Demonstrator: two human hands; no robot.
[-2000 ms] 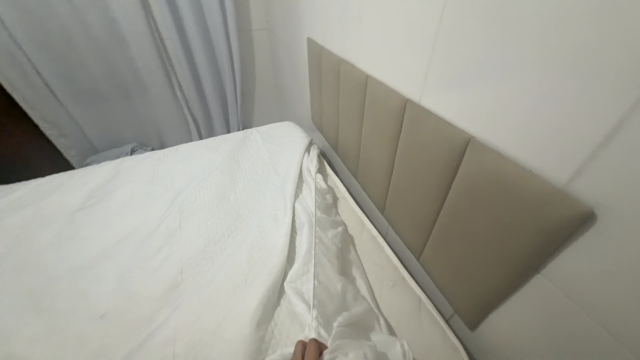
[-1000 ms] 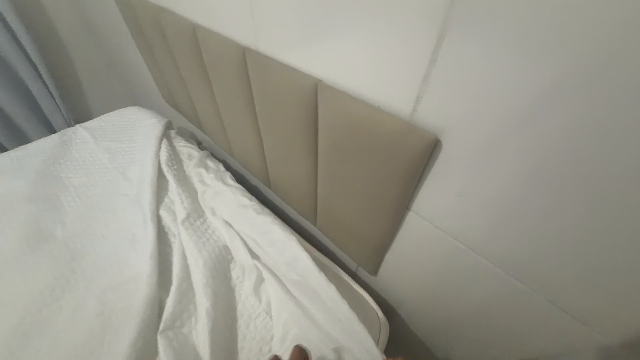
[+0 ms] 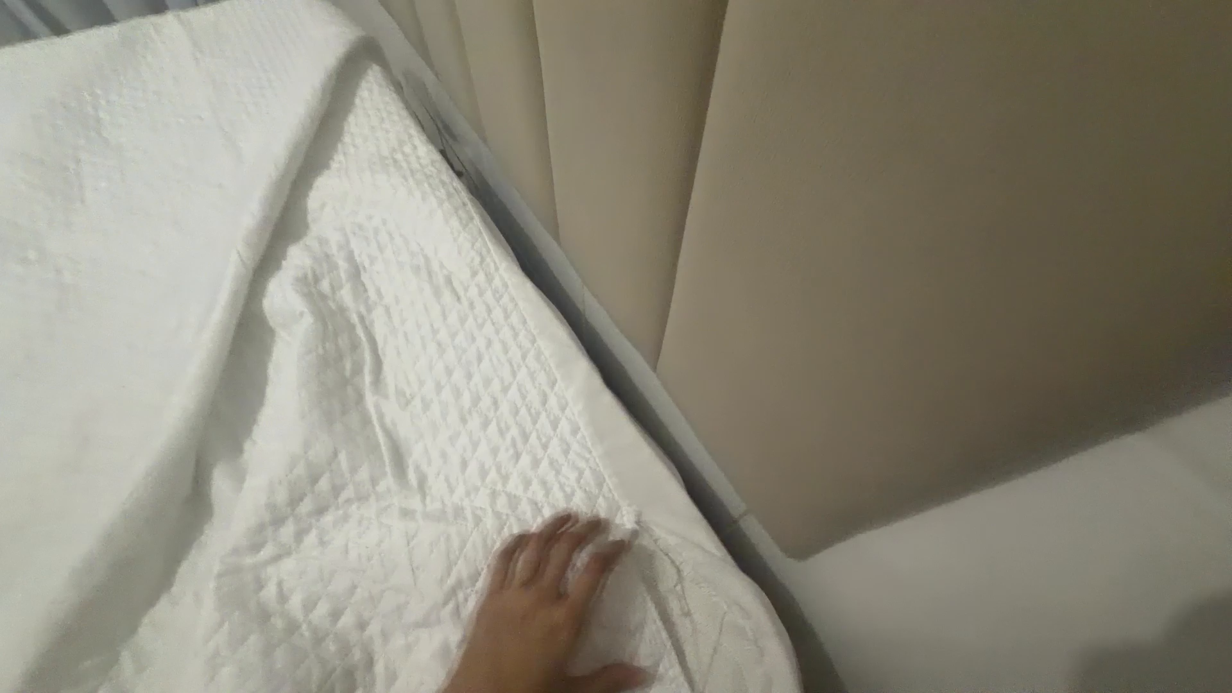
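My left hand (image 3: 549,597) lies palm down, fingers a little apart, on a white quilted mattress cover (image 3: 472,385) near the corner of the bed. Its fingertips touch the cover close to the smooth border band (image 3: 664,491) that runs along the mattress edge. Creases cross the quilted surface left of the band. A white textured bedspread (image 3: 125,241) is folded back on the left, its rolled edge slanting down across the cover. My right hand is out of the picture.
A beige padded headboard (image 3: 914,241) with vertical seams is on the wall to the right. A narrow dark gap (image 3: 616,375) separates the mattress from the wall. Part of a bluish curtain (image 3: 58,14) shows at the top left.
The white fabric along the headboard side was bunched in folds; it now lies flatter, with its quilted surface exposed. More of my left hand shows. The view has moved closer to the bed corner.
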